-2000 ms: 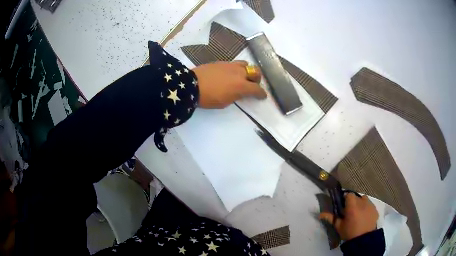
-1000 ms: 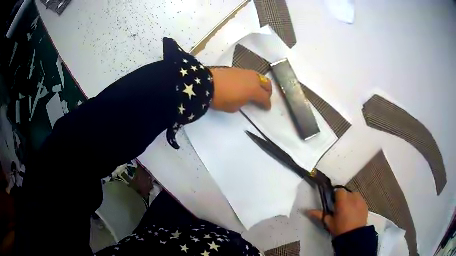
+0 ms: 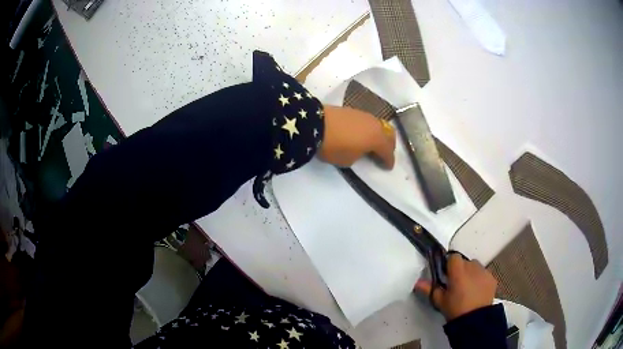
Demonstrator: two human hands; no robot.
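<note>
My right hand (image 3: 466, 286) grips the black loop handles of the tailor's shears (image 3: 418, 230). The long dark blades look nearly closed and lie along the near edge of the white template (image 3: 437, 221), tips close to my left wrist. My left hand (image 3: 360, 140) rests on the template with curled fingers; whether it pinches anything is hidden. A grey metal weight (image 3: 427, 158) lies on the template beside my left fingers. Brown checked cloth (image 3: 468, 175) shows from under the template on its far side. A plain white sheet (image 3: 341, 238) lies on the near side of the blades.
A curved checked strip (image 3: 563, 198) and a checked offcut (image 3: 529, 276) lie at the right. Another checked piece (image 3: 402, 41) and a white strip (image 3: 481, 27) lie at the far side. A pale tub (image 3: 171, 286) stands below the table edge, with scraps on the floor.
The view has shifted, so the table items sit lower and further right. The shears first drew back with blades slightly parted; now they lie nearly closed along the template edge. My left hand stays on the template.
</note>
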